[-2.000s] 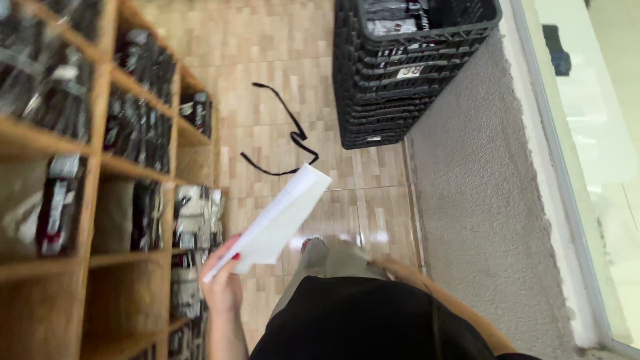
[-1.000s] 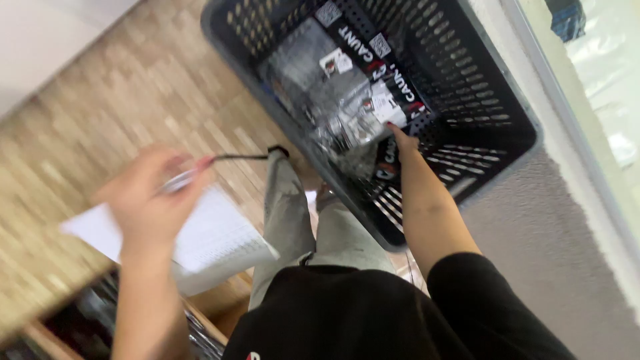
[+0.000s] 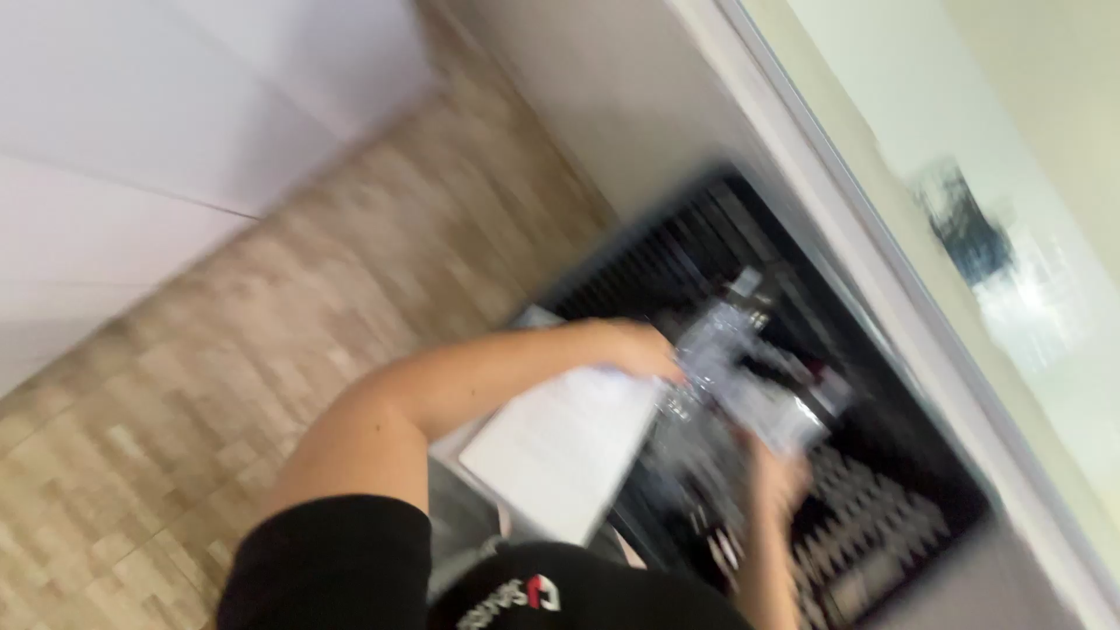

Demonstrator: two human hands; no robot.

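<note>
My left hand reaches over the near edge of a black plastic crate, its fingers at a clear plastic-wrapped package. White paper sheets lie under my left wrist and forearm; how they are held is hidden. My right hand is inside the crate, closed on the lower end of a wrapped package. More clear-wrapped packages lie below, blurred by motion. Whether my left fingers grip the plastic cannot be made out.
The crate stands against a low grey wall with a pale ledge. Beyond the ledge, a dark item rests on a whitish surface. Wood-look tiled floor runs along the left, bordered by large white panels.
My left hand, apart from the crate with pen and paper a second ago, is now over it. My right hand has lifted a package from among the others. The view has swung strongly.
</note>
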